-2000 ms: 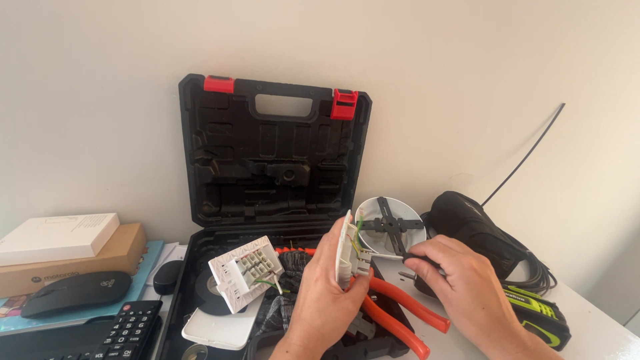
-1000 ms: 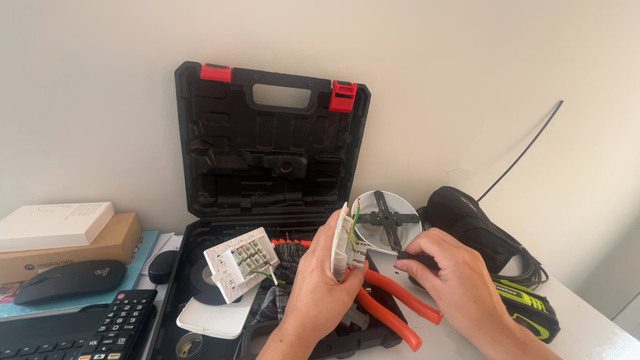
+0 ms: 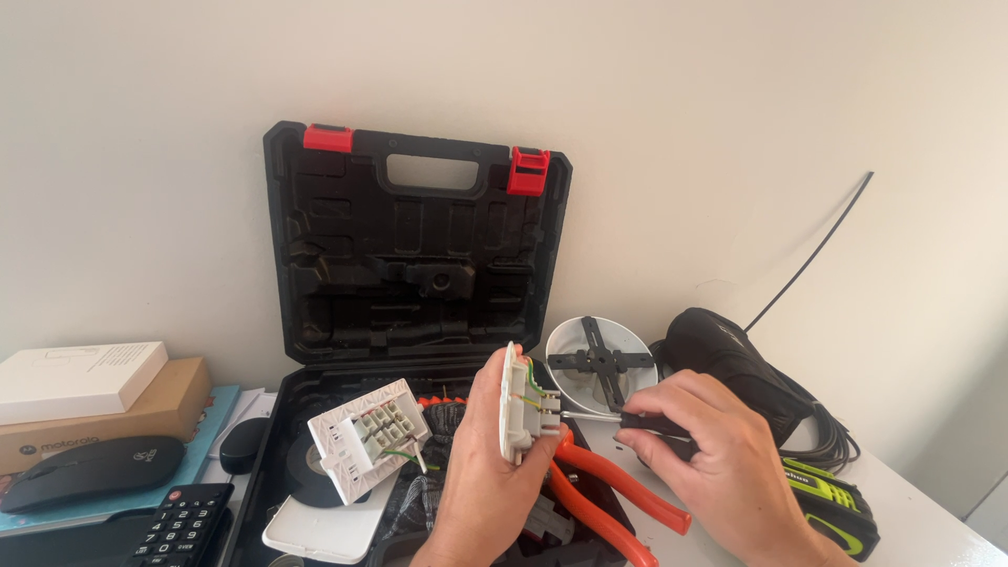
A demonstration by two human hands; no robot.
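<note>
My left hand (image 3: 492, 465) holds a white electrical socket plate (image 3: 516, 405) on edge, its back with terminals and green-yellow wires turned to the right. In my right hand (image 3: 701, 453) is a screwdriver (image 3: 657, 425) with a black handle, its metal shaft level and its tip at the terminals. Orange-handled pliers (image 3: 602, 504) lie below, between my hands. A second white socket module (image 3: 374, 441) with a short green-yellow wire rests tilted in the black tool case (image 3: 417, 260), above a white cover plate (image 3: 327, 528).
Behind my hands stands a white round fixture (image 3: 561, 339) with a black cross bracket. At right are a black pouch (image 3: 732, 370), coiled black cable (image 3: 839, 441) and a green-black battery pack (image 3: 835, 504). At left are boxes (image 3: 87, 382), a mouse (image 3: 94, 472) and a remote control (image 3: 183, 524).
The screwdriver's metal shaft now shows reaching the socket's terminals; in the earlier frames it was not plainly visible. My left hand keeps its hold on the socket plate.
</note>
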